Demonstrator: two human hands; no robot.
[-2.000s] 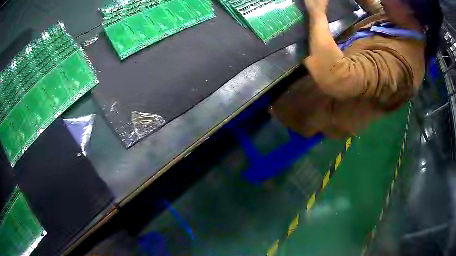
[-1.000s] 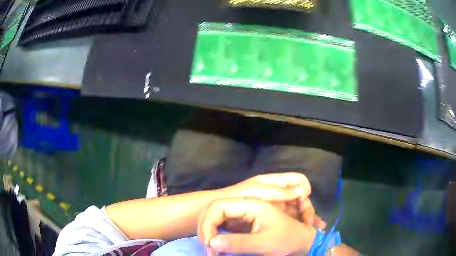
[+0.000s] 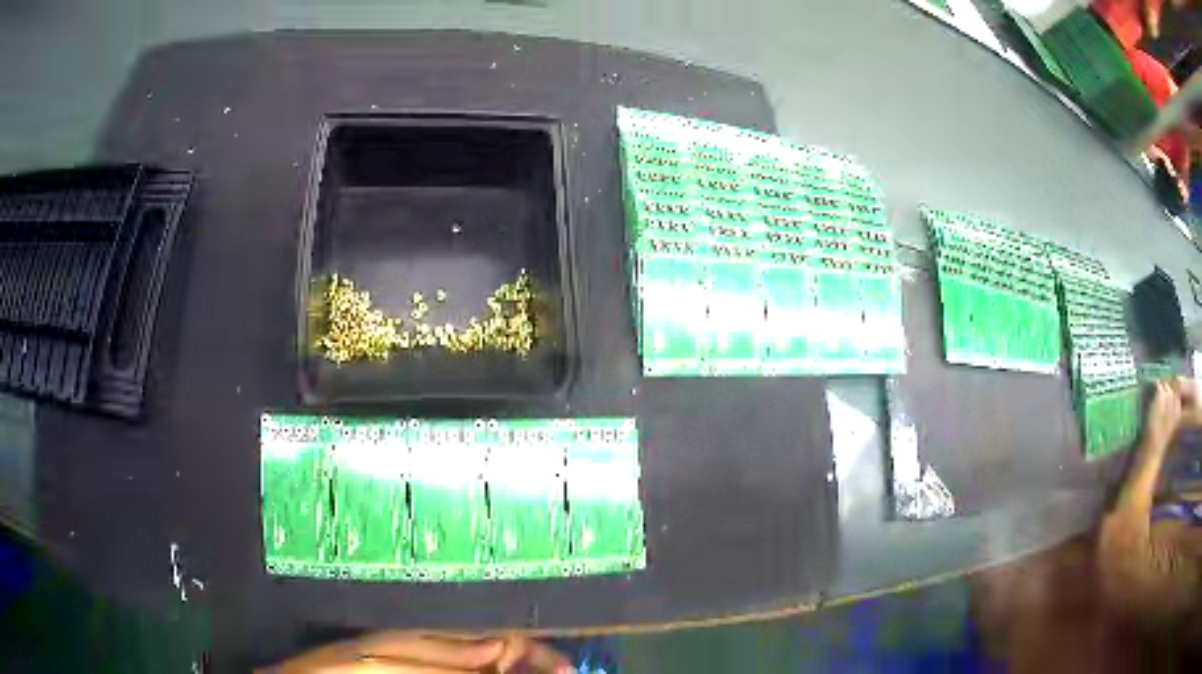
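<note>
A single green PCB panel point(image 3: 452, 511) lies flat on the black mat point(image 3: 738, 527) nearest me. Behind it stands the black parts bin point(image 3: 455, 237), with small gold-coloured parts point(image 3: 363, 329) heaped along its near side. Overlapping green PCB panels point(image 3: 771, 310) lie to the right of the bin. My left hand point(image 3: 409, 653) shows at the bottom edge, below the bench edge and mostly cut off. My right hand point(image 3: 534, 656) is beside it, only a small part showing near the blue wrist strap point(image 3: 591, 669). Neither hand touches the panel. What they hold, if anything, is hidden.
A ribbed black rack point(image 3: 66, 283) lies at the left. More overlapping panels point(image 3: 995, 310) lie farther right, with a crumpled clear piece point(image 3: 923, 494) on the second mat's corner. A neighbour's arm point(image 3: 1140, 467) is at the right edge, and red clothing shows at upper right.
The view has swung from the neighbour on the right, down to my lap, then up to the bench. My hands, seen together over my lap a second ago, now show only at the bottom edge.
</note>
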